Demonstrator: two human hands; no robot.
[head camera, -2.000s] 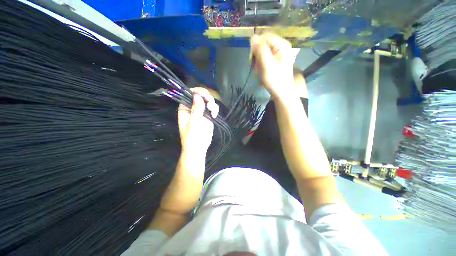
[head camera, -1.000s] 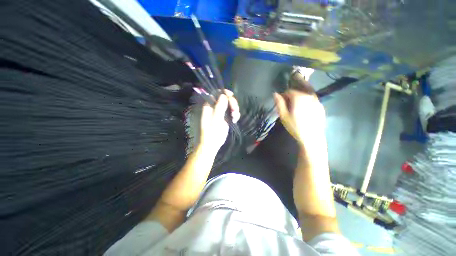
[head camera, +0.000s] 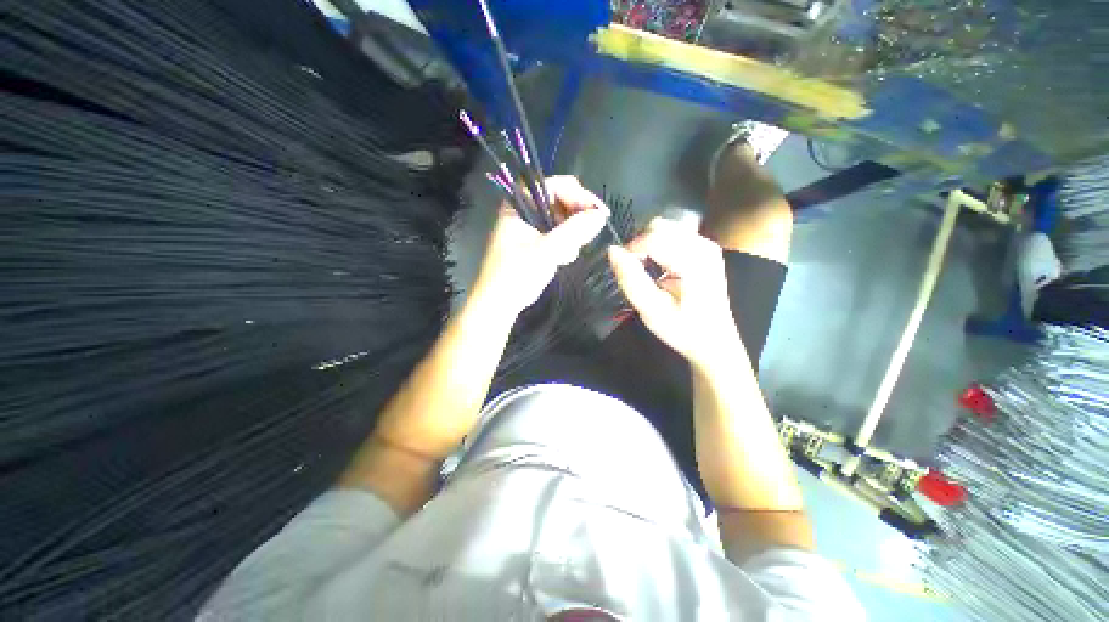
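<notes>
My left hand (head camera: 535, 243) is closed round a small fan of thin black cables (head camera: 519, 182). Their ends point up and away, several with short pink or pale tips, and one cable reaches farther up than the others. My right hand (head camera: 671, 282) is just right of it, fingertips pinched on a thin dark cable (head camera: 614, 228) that runs between the two hands. The end of that cable is hidden by the right fingers. Behind and below the hands, a dark tuft of cable ends (head camera: 584, 298) lies over the lap.
A huge mass of black cables (head camera: 219, 267) fills the left. The blue bench with a worn yellow edge (head camera: 730, 71) crosses the top, with coloured scraps (head camera: 663, 15) on it. At right are a pale rack bar (head camera: 906, 322), red parts (head camera: 943, 488) and grey cables (head camera: 1046, 425).
My right hand has come from near the bench edge down and in beside my left hand, and now pinches a cable there. My left hand still holds the bunch. The view has shifted.
</notes>
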